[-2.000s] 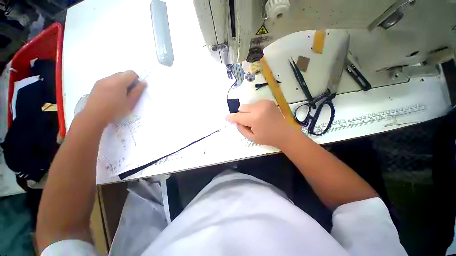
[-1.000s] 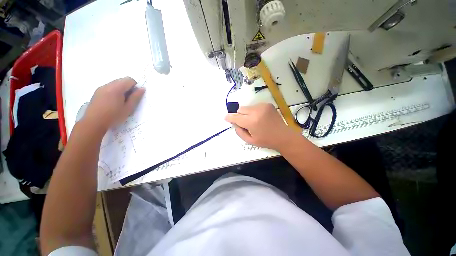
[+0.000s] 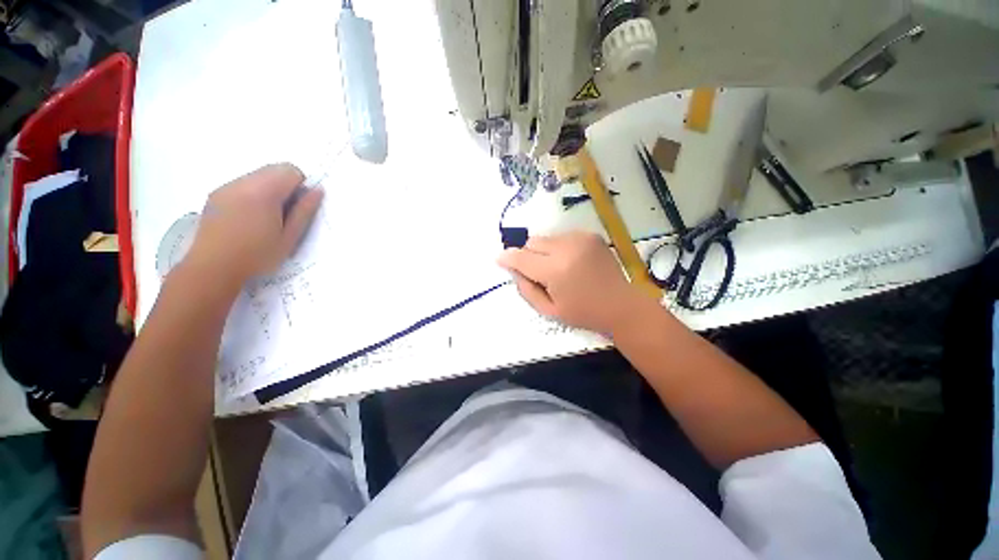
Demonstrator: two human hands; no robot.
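A white marked sheet [image 3: 362,263] lies on the white table, its pen lines showing at the lower left. Black fabric [image 3: 383,341] shows as a thin dark strip along the sheet's lower edge, and as a small black piece beside my right fingertips. My left hand [image 3: 254,219] is on the sheet's left part, fingers curled around something slim that I cannot make out. My right hand [image 3: 570,279] pinches the sheet and fabric edge just below the presser foot [image 3: 519,173]. What lies under the sheet is hidden.
The sewing machine [image 3: 723,44] stands at the back right. Black-handled scissors [image 3: 692,260], dark tweezers [image 3: 661,188], a yellow strip [image 3: 619,224] and black snips [image 3: 785,181] lie right of the needle. The lamp [image 3: 362,93] hangs above the sheet. A red basket [image 3: 128,186] with black fabric stands left.
The view has shifted slightly. Both hands hold nearly the same places, and the small black piece by my right fingertips looks shorter than in the oldest frame.
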